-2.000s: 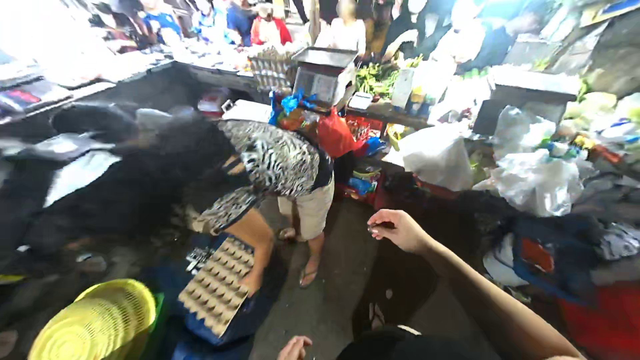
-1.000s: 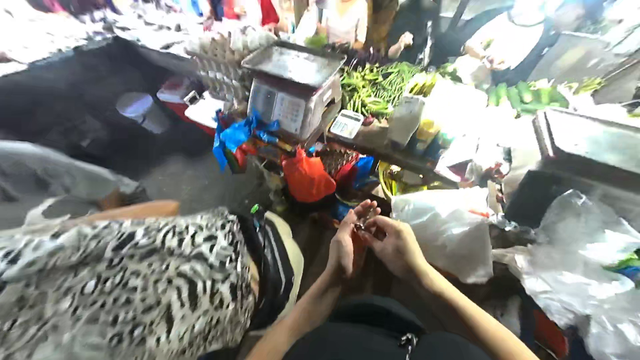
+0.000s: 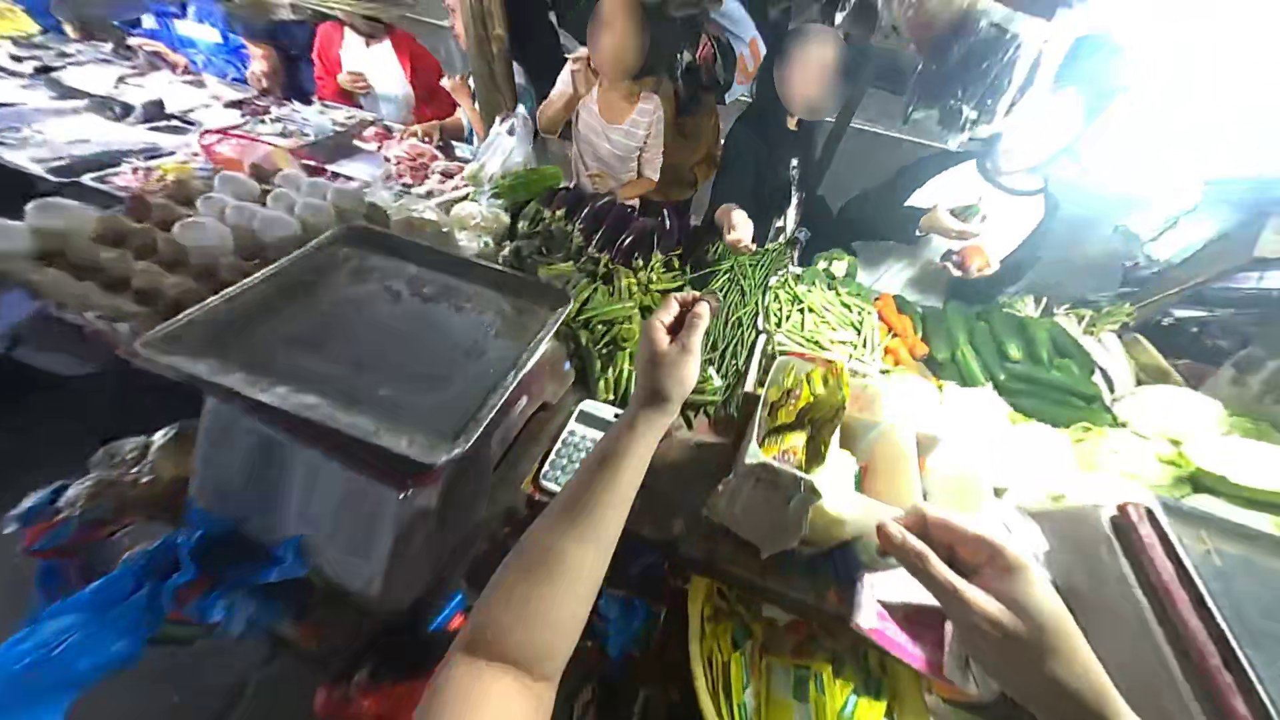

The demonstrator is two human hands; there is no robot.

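My left hand [image 3: 672, 350] reaches out over the green beans, its thumb and fingertips pinched on a small dark object, maybe a coin. Just beyond it lie long green beans [image 3: 745, 290], and green chili peppers [image 3: 610, 320] are to its left. A white calculator [image 3: 578, 447] rests beneath my left forearm. My right hand [image 3: 960, 570] is lower right, thumb and fingers close together; whether anything is between them cannot be told. Near it stands a cut carton [image 3: 775, 490] holding yellow packets [image 3: 803, 412].
A weighing scale with a metal tray [image 3: 365, 335] stands left, egg trays [image 3: 150, 245] behind it. Cucumbers [image 3: 1030, 360], carrots [image 3: 900, 330] and eggplants [image 3: 620, 225] lie across the stall. Several people stand beyond; one person's hand [image 3: 736, 228] is near the beans. Blue plastic bags [image 3: 150, 590] hang lower left.
My hands were together a second ago; now they are apart, the left one stretched forward over the vegetables. The view has moved closer to the stall.
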